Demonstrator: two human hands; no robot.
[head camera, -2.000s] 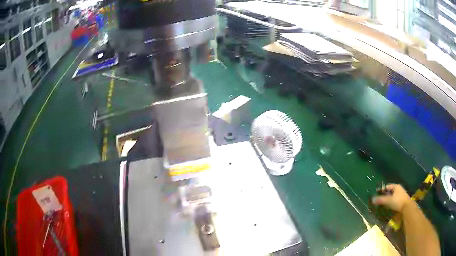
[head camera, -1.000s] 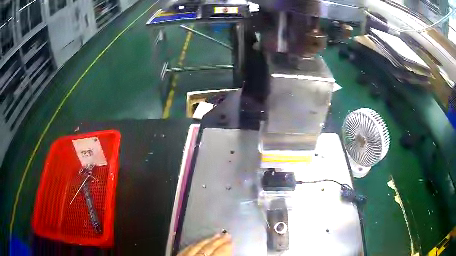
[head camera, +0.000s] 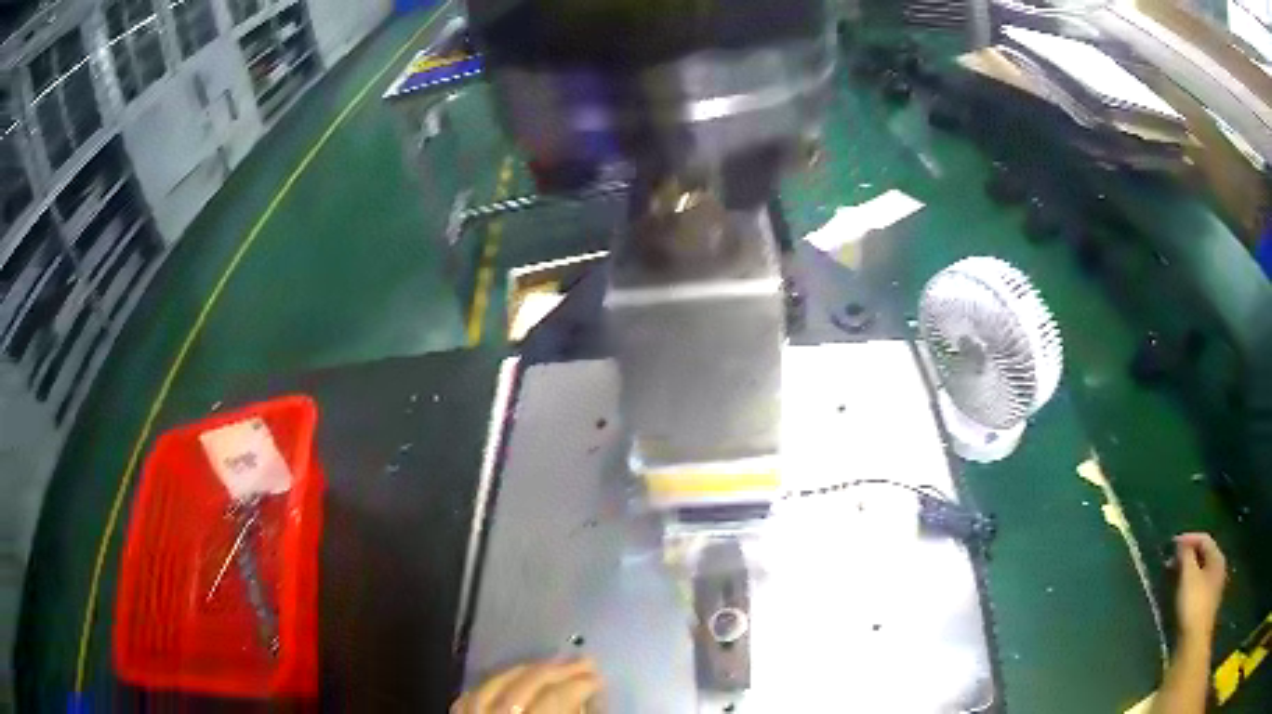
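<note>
The silver welding horn (head camera: 705, 363) with its yellow-orange lower band stands over the nest on the silver base plate (head camera: 872, 586). Only a dark strip shows beneath it; an adapter there is mostly hidden. A thin black cord runs right from there to a dark cord bundle (head camera: 956, 520) on the plate. The clamp bar (head camera: 723, 600) with its round ring lies in front. My left hand (head camera: 530, 689) is at the plate's front left, cut off by the lower edge; its grip is unclear. My right hand (head camera: 1198, 569) is over the green belt at far right, small; I cannot tell whether it holds anything.
A red basket (head camera: 216, 558) with a paper tag and tool stands left on the dark bench. A white fan (head camera: 990, 349) stands beside the plate's right back. The black press head (head camera: 656, 70) blocks the upper middle. Hazard tape (head camera: 1242, 670) lies at lower right.
The black adapter seen in the nest one second ago is now mostly covered by the horn, which sits lower over it. My right hand has come into view over the belt. The view has shifted.
</note>
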